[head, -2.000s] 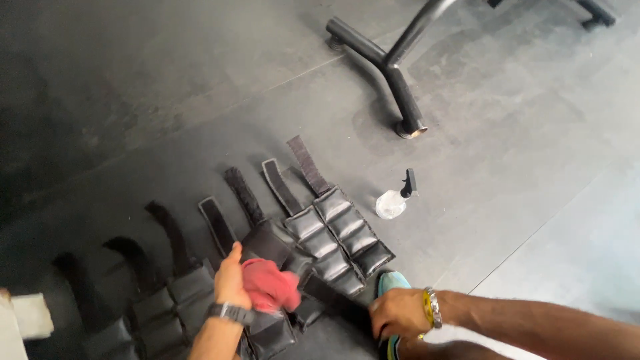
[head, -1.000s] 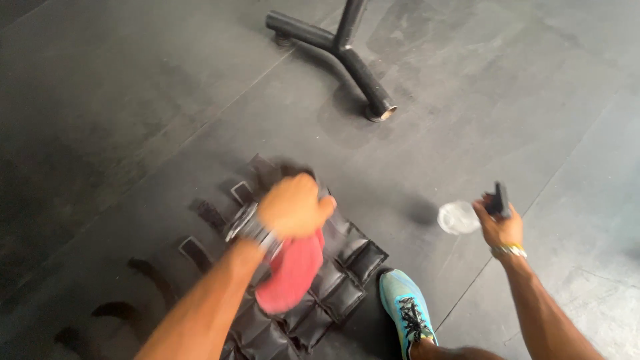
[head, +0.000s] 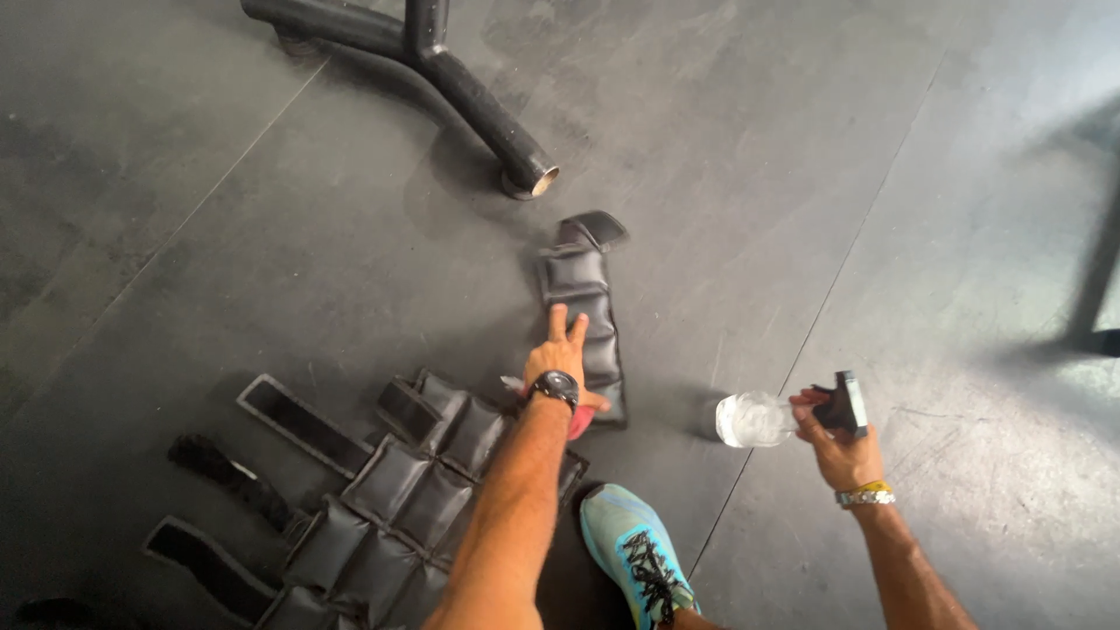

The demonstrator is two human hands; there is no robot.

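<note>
My left hand (head: 560, 363), with a black watch on its wrist, rests on a black padded ankle weight (head: 579, 273) that lies apart from the others. A red cloth (head: 580, 422) shows partly beneath that hand; how firmly it is held is hidden. Several more black ankle weights (head: 398, 481) lie side by side at the lower left, their straps (head: 306, 424) spread out. At the right, my right hand (head: 844, 451) grips a clear spray bottle (head: 757, 419) by its black trigger head, the bottle tilted on its side above the floor.
A black tubular metal stand leg (head: 486, 109) with an uncapped end rests on the dark floor at the top. My light blue shoe (head: 626, 534) is beside the weights at the bottom. Another dark metal frame (head: 1098, 262) stands at the right edge.
Two seconds ago the bottle stood on the floor; my right hand has since taken hold of it. My left hand has moved with the cloth to a weight now lying separate from the row.
</note>
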